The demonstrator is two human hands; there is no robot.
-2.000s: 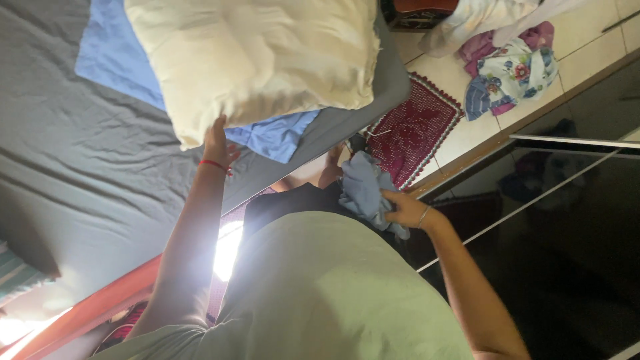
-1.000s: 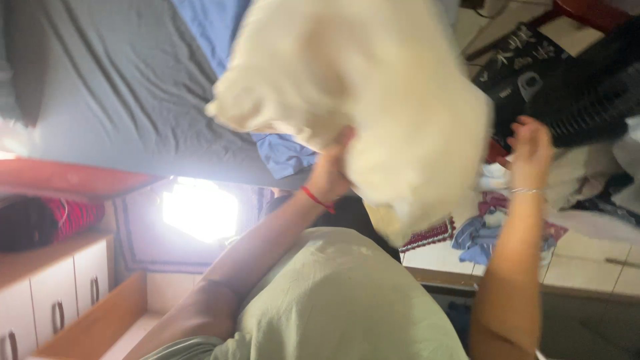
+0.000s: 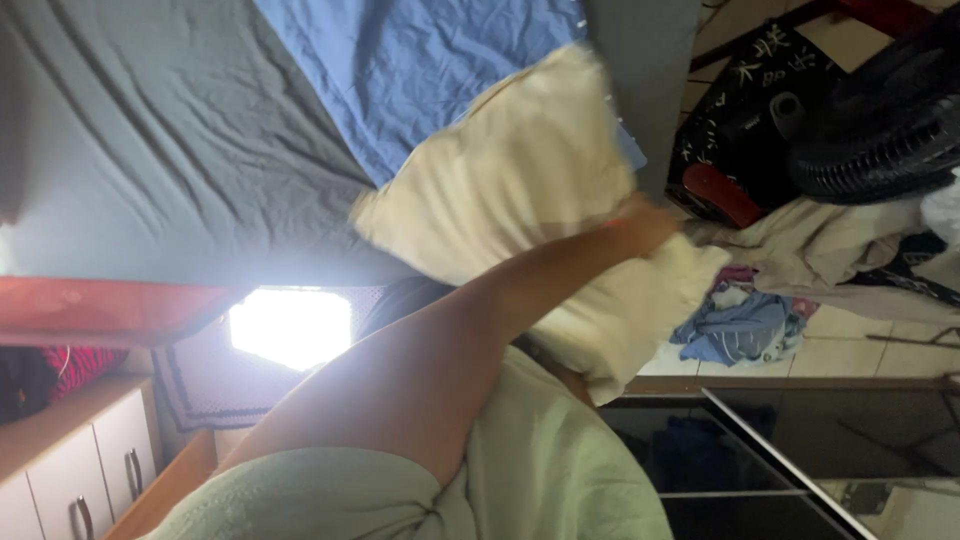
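A cream pillow [image 3: 517, 172], creased and blurred by motion, is held over the bed's edge. My left hand [image 3: 649, 225], with a red band at the wrist, grips it near its right side, and the arm crosses in front of it. Part of the pillow hangs below that hand. My right hand is hidden; only a bit of skin, perhaps the right forearm, shows under the pillow's lower edge. Beyond the pillow a blue cloth [image 3: 420, 67] lies spread on the grey bed sheet [image 3: 172, 150].
A black fan [image 3: 877, 142] stands at the right, beside a black surface bearing writing [image 3: 750, 112]. Crumpled clothes [image 3: 739, 326] lie on the tiled floor. Dark glossy panels [image 3: 720, 450] are at lower right. White-fronted drawers [image 3: 67, 480] and the red bed frame [image 3: 112, 311] are at left.
The pillow has come off the blue cloth on the bed, moving right with my left hand. My right hand, which held a blue-grey cloth, was empty a second ago and is now hidden. The view has turned.
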